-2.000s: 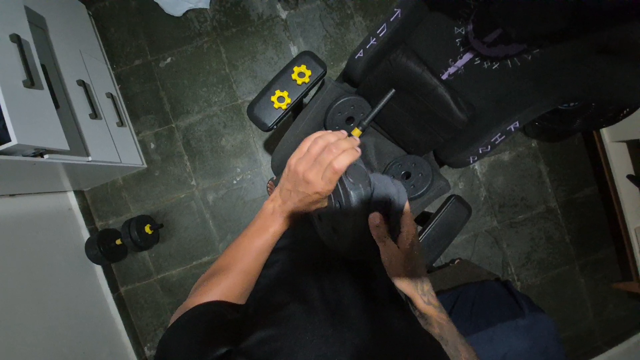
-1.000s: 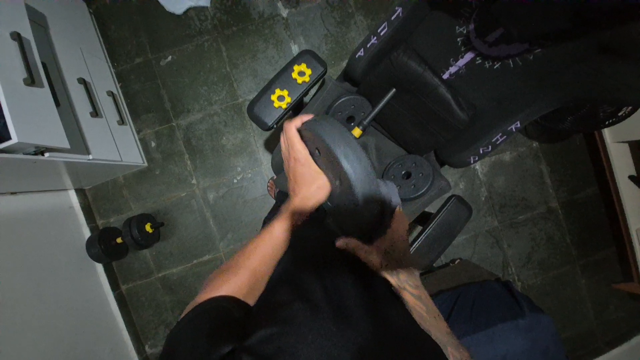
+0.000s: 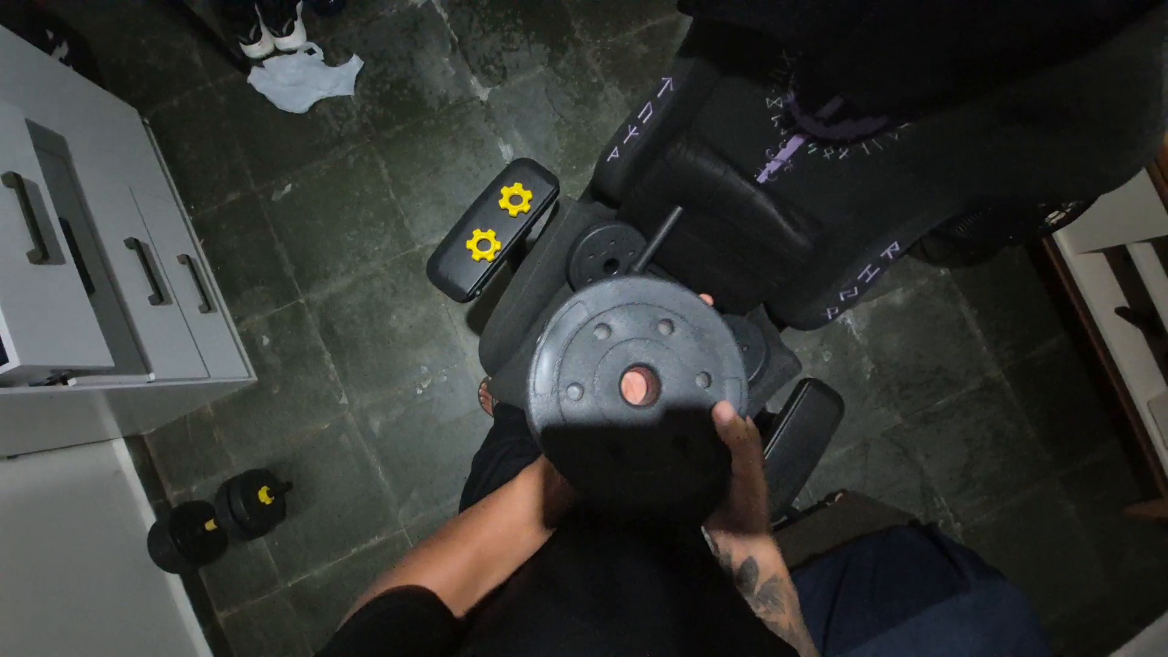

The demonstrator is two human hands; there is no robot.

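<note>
A large black weight plate [image 3: 639, 342] with a round centre hole faces the camera at chest level. My right hand [image 3: 744, 456] grips its right edge, thumb on the face. Most of my left hand [image 3: 555, 488] is hidden behind the plate, supporting it; skin shows through the hole. Beyond the plate, a smaller weight plate [image 3: 591, 248] lies on the seat of a black gaming chair [image 3: 730, 182], next to a dumbbell bar [image 3: 659, 239]. Another small plate [image 3: 748, 345] is partly covered. Two yellow star-shaped collars [image 3: 516, 199] rest on the left armrest [image 3: 456, 265].
An assembled dumbbell [image 3: 248, 505] stands on the tiled floor [image 3: 365, 365] at lower left. Grey drawers [image 3: 100, 237], one pulled out, line the left side. A white cloth [image 3: 306, 79] and shoes [image 3: 274, 27] lie at upper left. The right armrest [image 3: 808, 433] is near my right hand.
The large plate was tilted edge-on a second ago; now its face is turned to the camera. My left hand has gone from its upper left edge to behind it.
</note>
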